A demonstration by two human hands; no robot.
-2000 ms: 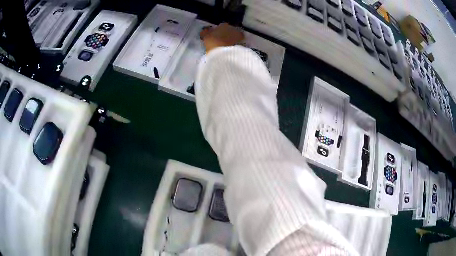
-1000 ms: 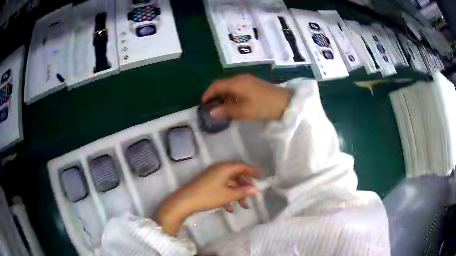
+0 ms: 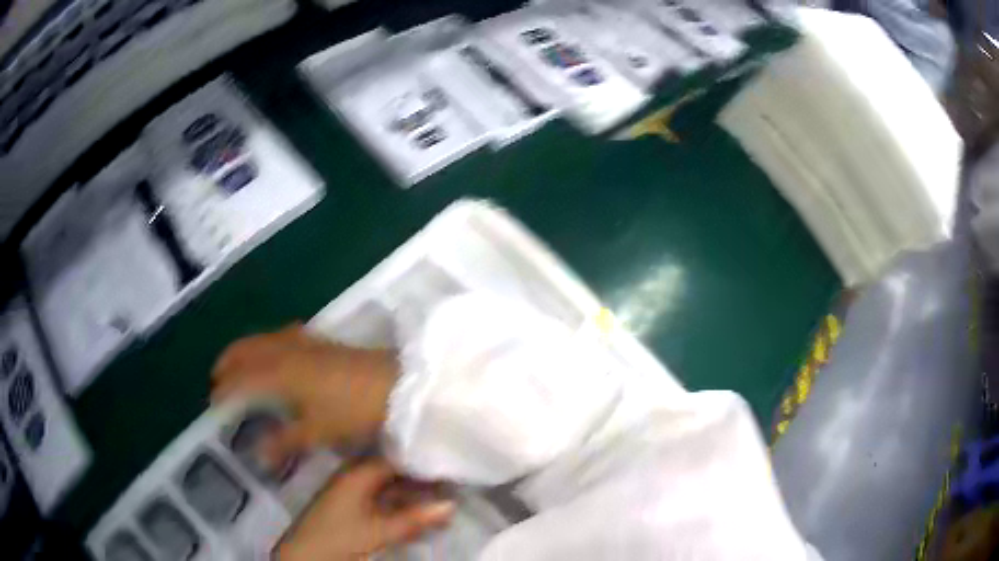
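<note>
The white foam tray (image 3: 526, 258) lies at a slant on the dark green surface. Several grey-backed watch bodies (image 3: 214, 485) sit in its pockets at the lower left. My right hand (image 3: 312, 389), bare and blurred, is over the tray with fingers and thumb around another watch body (image 3: 254, 432) at a pocket. My left hand (image 3: 356, 515) is just below it, over the tray, cut off by the lower edge; its fingers are curled with a dark patch between them, and I cannot tell if it holds anything. My right sleeve covers the tray's middle.
Open boxes with a strap (image 3: 164, 230) and printed white boxes (image 3: 230, 164) lie at the left. More boxes (image 3: 411, 115) run along the top. A stack of white trays (image 3: 816, 164) stands at the right, beside a grey surface (image 3: 865, 427). A filled tray stack (image 3: 131, 82) is upper left.
The view has swung right, showing more of the tray's right end and the stack. My right hand is now low at a pocket with the watch body, close to my left hand.
</note>
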